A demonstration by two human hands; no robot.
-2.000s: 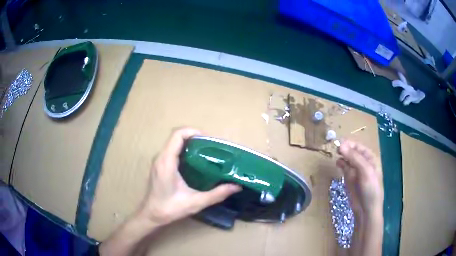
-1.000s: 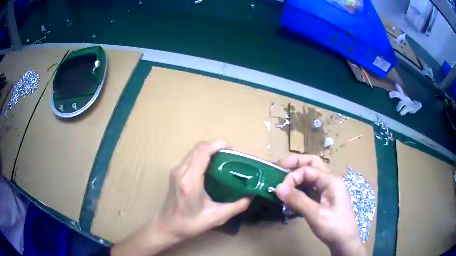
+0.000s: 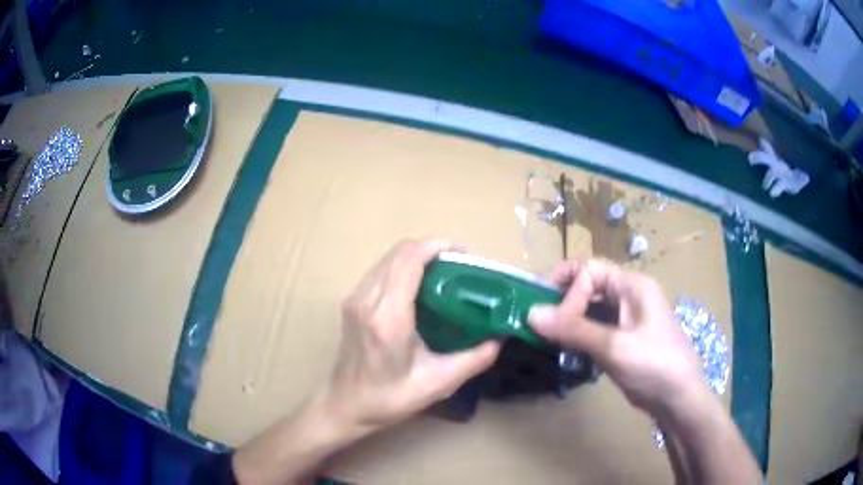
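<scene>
A glossy green housing [image 3: 478, 301] with a chrome rim is held tilted above the cardboard sheet [image 3: 312, 218]. My left hand [image 3: 393, 332] grips its left end, thumb along the lower edge. My right hand [image 3: 615, 317] is at its right end, thumb and fingers pressed on the green shell near the rim. Whether a small part is under these fingertips is hidden. Small silver parts [image 3: 570, 360] show on the dark underside below my right hand.
Another green housing [image 3: 159, 147] lies at the left. Glittering small parts [image 3: 702, 346] lie right of my right hand, more [image 3: 55, 161] at far left. A brown-stained pad [image 3: 601, 223] with small white pieces lies beyond. A blue bin [image 3: 653, 57] and white glove [image 3: 778, 169] are at upper right.
My right hand has come from beside the pad onto the housing's right end. My left hand has moved the housing right and up. The small silver part seen at my right fingertips is now hidden.
</scene>
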